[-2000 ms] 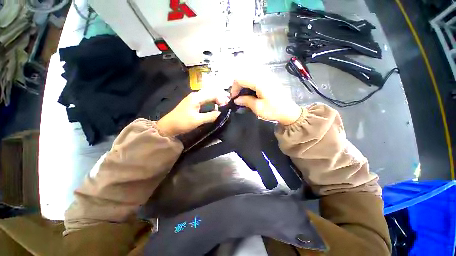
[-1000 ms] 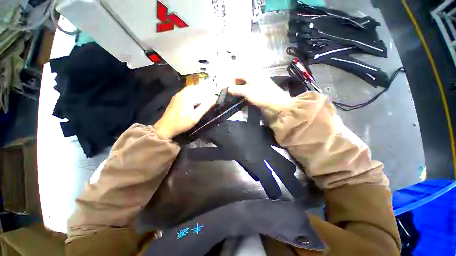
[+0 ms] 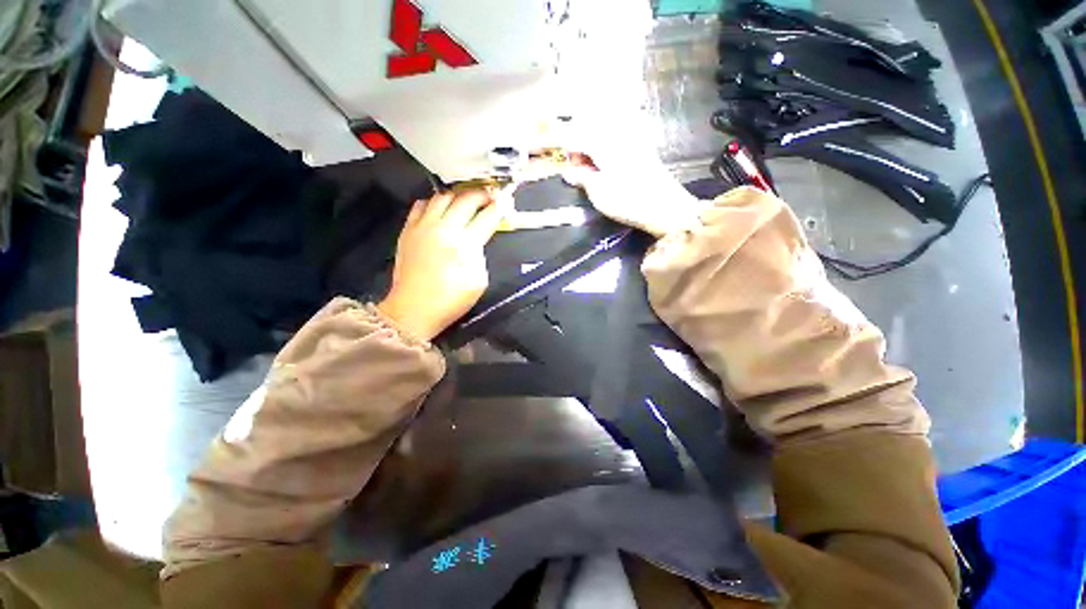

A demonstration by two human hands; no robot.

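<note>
My left hand [image 3: 443, 259] lies with fingers forward at the needle area under the white sewing machine head [image 3: 345, 71]. My right hand [image 3: 625, 196] is on the other side of the needle area, its fingertips washed out by glare. A black zip [image 3: 542, 283] with a shiny line runs diagonally between my hands, towards my left wrist. Both hands seem to press dark material at the needle; exact finger contact is hidden by glare. Loose black fabric pieces [image 3: 619, 381] lie in front, near my lap.
A heap of black cut pieces [image 3: 214, 226] lies left. Black zips [image 3: 834, 101] lie at upper right, with red-handled snips [image 3: 750, 167] and a dark cord [image 3: 905, 248] below them. A blue bin [image 3: 1036, 512] stands lower right. The apron [image 3: 536, 553] covers my lap.
My hands were pinched together over the black pieces; now they are apart, further forward at the needle area. The zip lies straighter between them. The camera view has shifted slightly.
</note>
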